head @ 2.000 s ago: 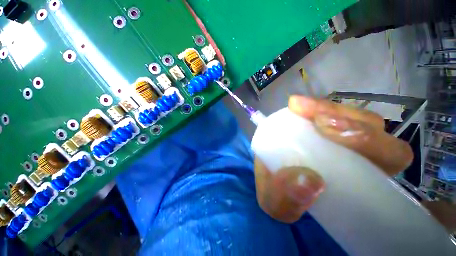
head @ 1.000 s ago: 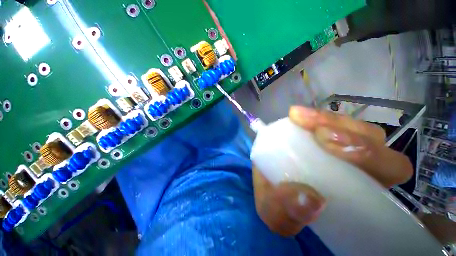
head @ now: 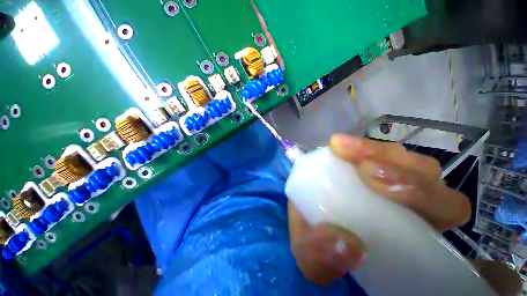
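Observation:
My bare right hand (head: 399,179) is closed around the large white glue bottle (head: 370,214). Its thin dispensing needle (head: 267,125) with a purple hub points up and left. The needle tip is at the near left end of the last row of blue discs (head: 263,85) on the circuit board (head: 138,52). A copper coil (head: 253,62) sits behind those discs. White glue (head: 184,128) outlines the discs and coils further left. White smears show on my fingers. My left hand is not in view.
The green bench mat (head: 346,34) lies right of the panel, with a red pad (head: 267,29) edge between. A board tray (head: 329,81) shows below the mat. A metal-framed rack (head: 439,130) stands right. My blue-clothed lap (head: 225,219) is below.
The panel appears shifted right and slightly down in the picture. The needle tip has moved from the right end of the last blue row along its near side to the left end.

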